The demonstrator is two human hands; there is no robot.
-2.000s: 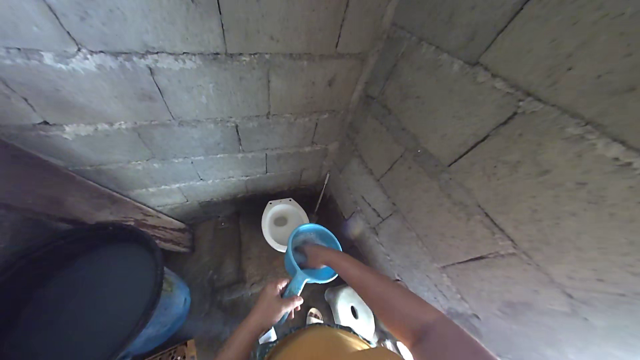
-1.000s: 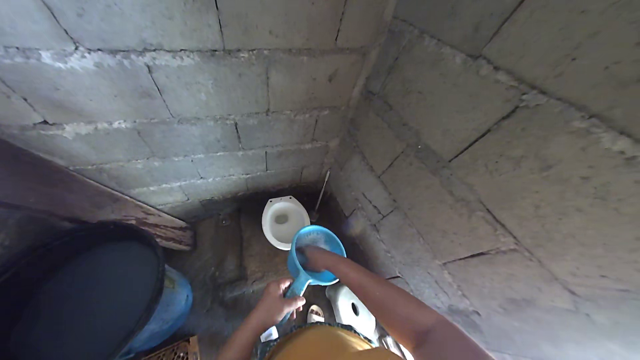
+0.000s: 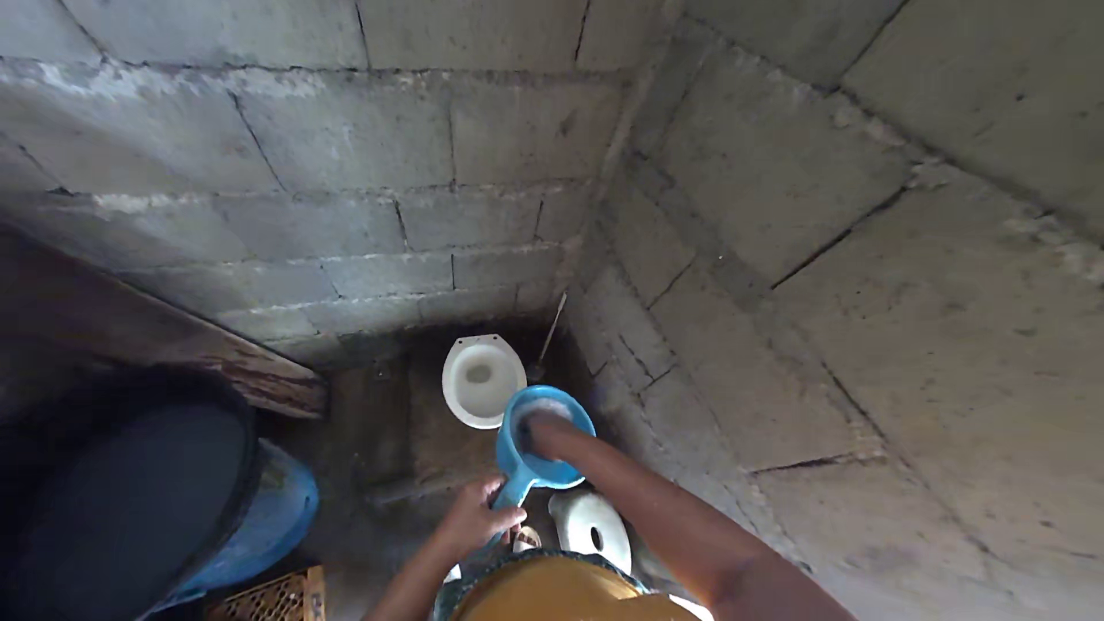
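Observation:
A blue plastic dipper (image 3: 565,473) with sudsy liquid inside hangs low in the middle of the head view. My left hand (image 3: 483,515) is closed around its handle. My right hand (image 3: 545,434) reaches down inside the bowl of the dipper; its fingers are hidden in the liquid, so I cannot tell whether they hold anything. Just beyond the dipper, at its upper left, is a white toilet bowl (image 3: 459,401) set in the floor, with no seat on it.
A large blue drum (image 3: 274,517) with a dark round top stands at left, a plastic crate (image 3: 315,595) beside it. A white stool (image 3: 614,536) is below the dipper. A thin-handled brush (image 3: 554,328) leans in the corner between block walls. A wooden board (image 3: 285,388) juts in from the left.

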